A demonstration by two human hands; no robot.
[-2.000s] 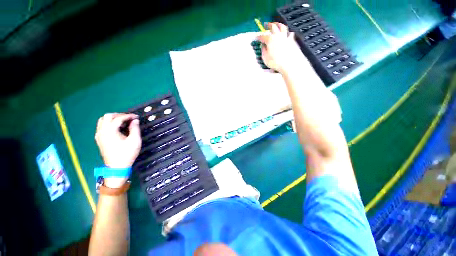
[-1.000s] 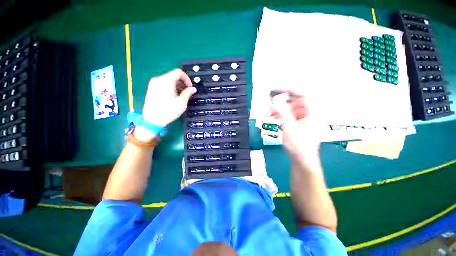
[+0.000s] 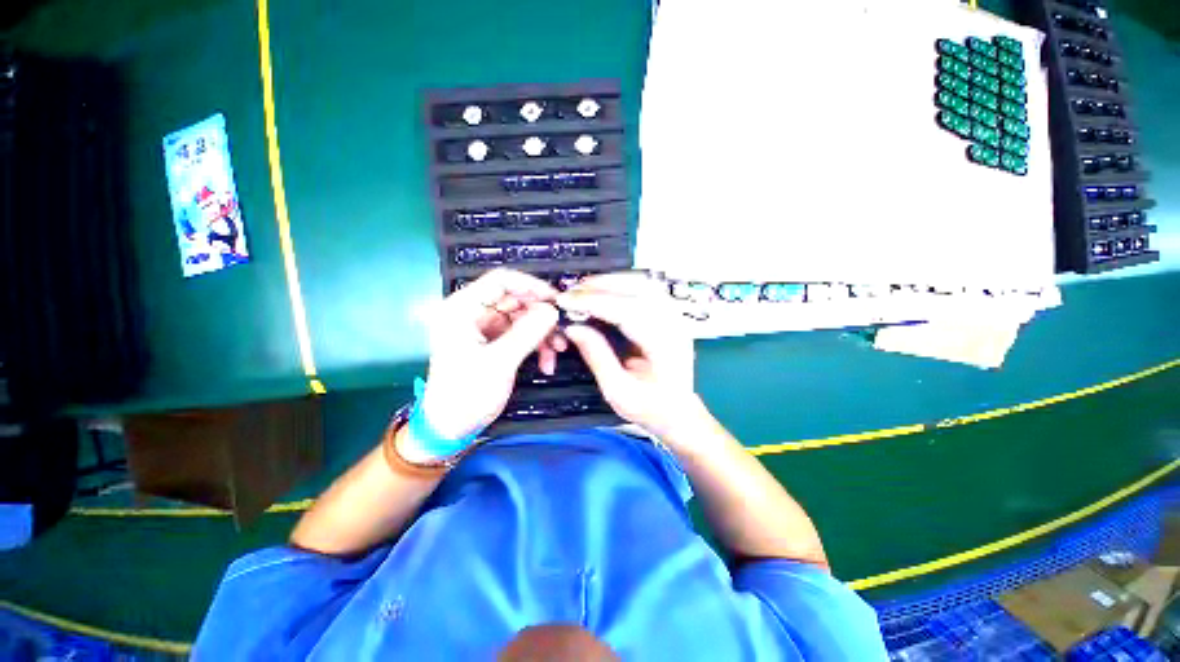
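Note:
My left hand (image 3: 481,352) and my right hand (image 3: 637,352) meet over the lower half of the slotted dark tray (image 3: 447,181). Their fingertips pinch a small dark piece (image 3: 566,314) between them, mostly hidden by the fingers. The tray's two top rows hold round pale discs in black surrounds, three per row. The rows below hold dark elongated pieces, and the third row shows a gap at its left end. Green circuit boards (image 3: 983,104) lie grouped on the white foam sheets (image 3: 815,155) to the right.
A second parts tray (image 3: 1100,136) stands beyond the sheets at far right. A printed light blue card (image 3: 205,194) lies left of the yellow line. Dark stacked trays (image 3: 78,233) stand far left. A brown box (image 3: 220,459) is below the bench edge at left.
My right hand has moved left from the white sheets to meet my left hand. My left hand has moved down and right from the tray's upper rows. The view has shifted.

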